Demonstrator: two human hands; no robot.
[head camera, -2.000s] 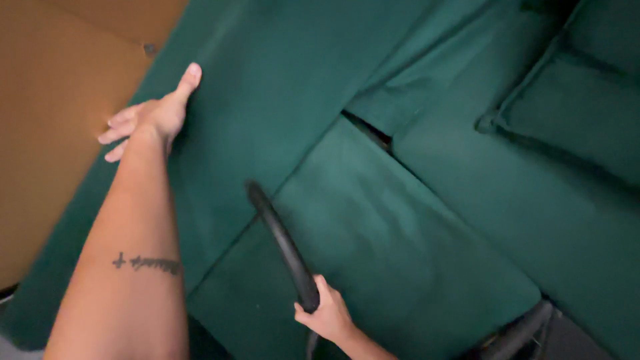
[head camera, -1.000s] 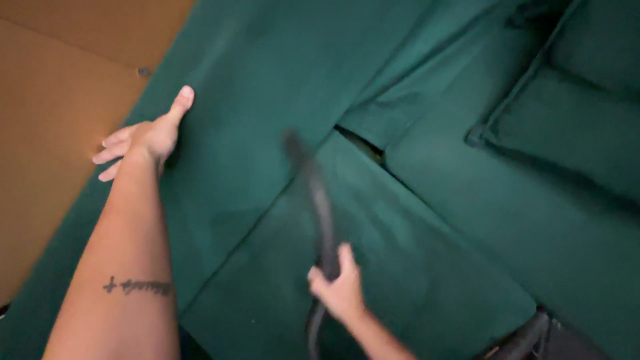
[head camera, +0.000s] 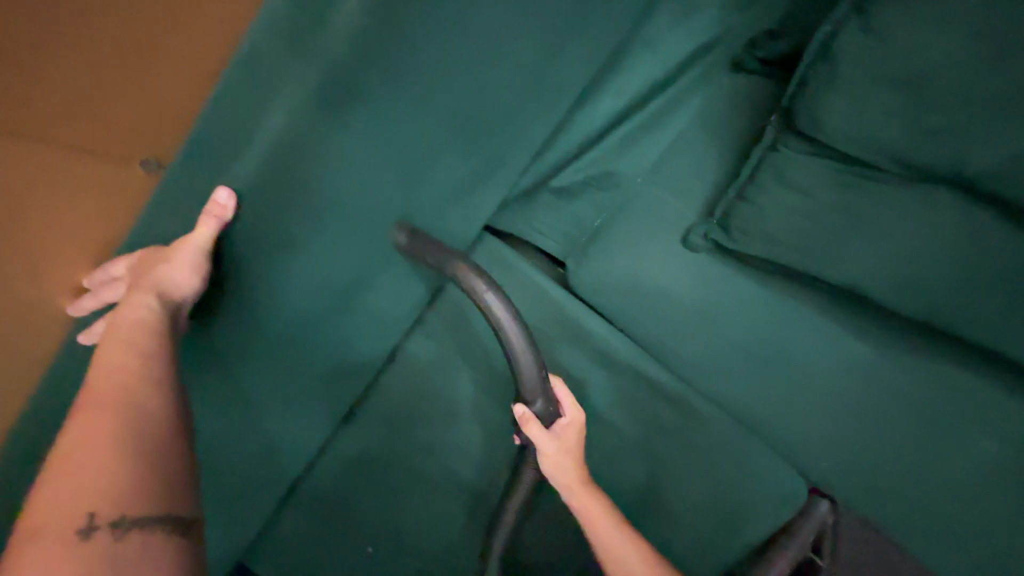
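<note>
My left hand (head camera: 168, 272) rests with fingers spread and thumb raised on the outer edge of a dark green upholstered sofa (head camera: 320, 184); it holds nothing. My right hand (head camera: 556, 432) is closed around the black curved wand of a vacuum cleaner (head camera: 508, 324). The wand's tip is over the green fabric on the near side of the gap between sofa sections, and whether it touches the fabric I cannot tell. A ribbed black hose (head camera: 512, 504) runs down from my right hand and out of view.
Green cushions with piped edges (head camera: 864, 232) lie at the right. A dark opening (head camera: 528, 250) shows where the sofa sections meet. A brown surface (head camera: 88, 96) borders the sofa at the upper left. A black object (head camera: 800, 536) stands at the bottom right.
The vacuum wand has swung about over the sofa, its tip moving up and then to the left. My right hand has shifted a little right from its first place. My left hand stays at the edge.
</note>
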